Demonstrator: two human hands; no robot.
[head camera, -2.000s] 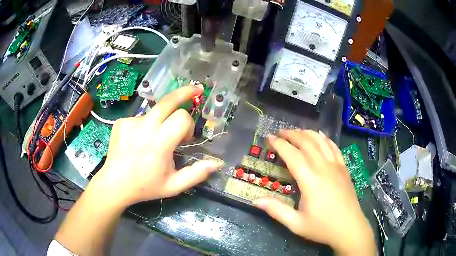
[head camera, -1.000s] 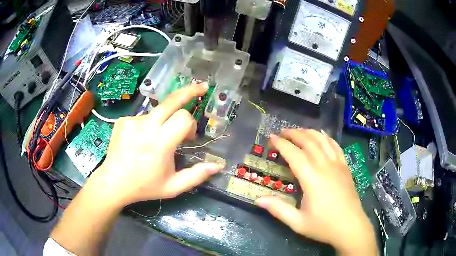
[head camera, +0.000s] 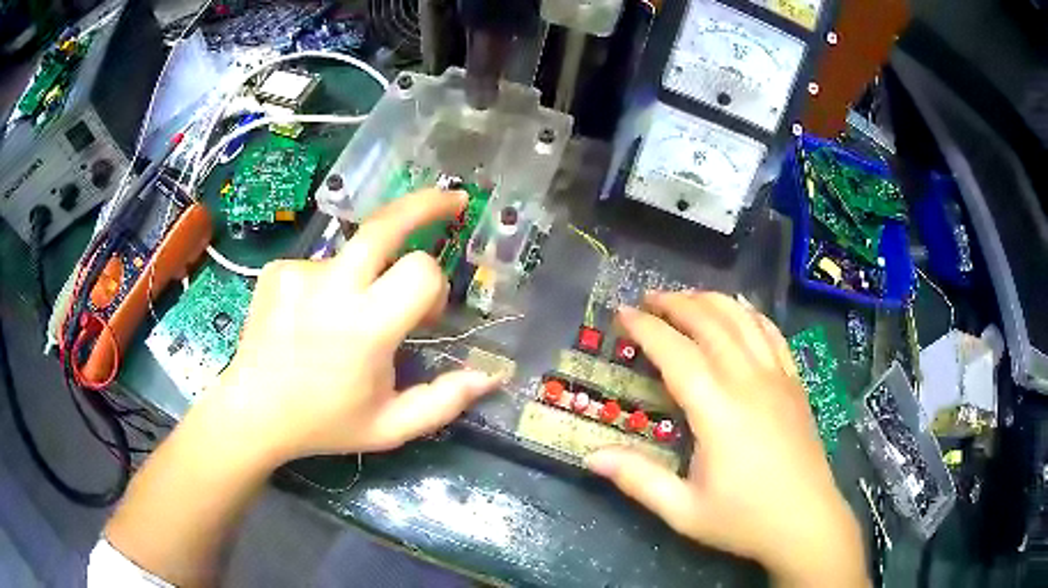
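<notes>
A green circuit board (head camera: 428, 230) sits in the clear acrylic nest (head camera: 370, 151) of the test fixture (head camera: 552, 276). My left hand (head camera: 333, 345) is open, its index fingertip at the board inside the nest and its thumb over the fixture's front left. My right hand (head camera: 741, 431) is open with fingers spread over the right part of the fixture. Its index fingertip is beside the upper small red buttons (head camera: 626, 349), and its thumb is near the front label. A row of red test buttons (head camera: 610, 410) lies between the hands.
Panel meters (head camera: 693, 170) stand behind the fixture. An orange multimeter (head camera: 144, 293), loose green boards (head camera: 270, 184) and a soldering station (head camera: 58, 172) are at left. A blue bin (head camera: 856, 293) of boards and a clear component box (head camera: 906, 454) are at right.
The view has shifted slightly. In the earliest frame a red light shows at the left index fingertip; now that spot is dimmer. Both hands keep nearly the same pose.
</notes>
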